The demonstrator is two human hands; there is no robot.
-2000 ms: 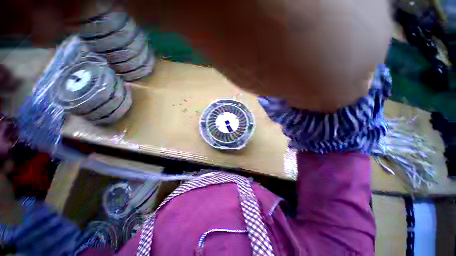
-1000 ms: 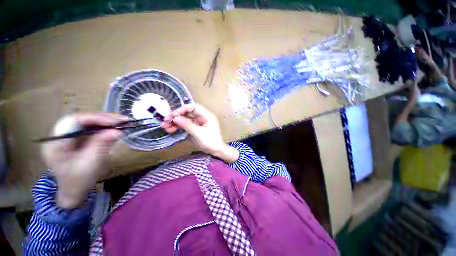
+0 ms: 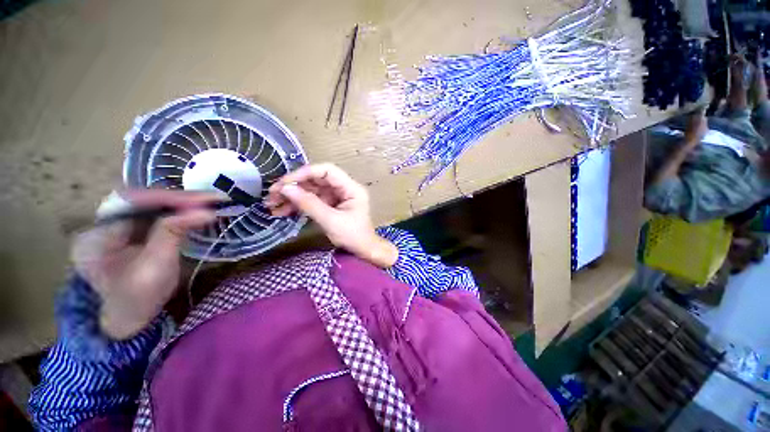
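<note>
The round fan housing (image 3: 283,139) lies on the bench, with curved radial fins, a clear outer rim and a pale centre hub plate (image 3: 201,171) bearing dark squares. My left hand (image 3: 135,261), partly blurred, holds black tweezers (image 3: 139,213) pointing right across the hub. My right hand (image 3: 333,211) has thumb and fingers pinched at the tweezer tips, over the housing's right side. A thin pale lead wire (image 3: 198,268) curves from near the tips down over the near rim. The fingers hide its end.
Spare tweezers (image 3: 344,76) lie in a narrow V behind the housing. A tied blue-white wire bundle (image 3: 481,89) lies at right, with a black heap (image 3: 671,59) beyond. An open carton (image 3: 549,253) stands below the bench edge. Another person (image 3: 709,164) and a yellow crate (image 3: 688,249) are at far right.
The forearm that blocked the first view has gone and both hands are over the housing. Since the second view, the housing and wire bundle appear larger and the hands stay together at the hub.
</note>
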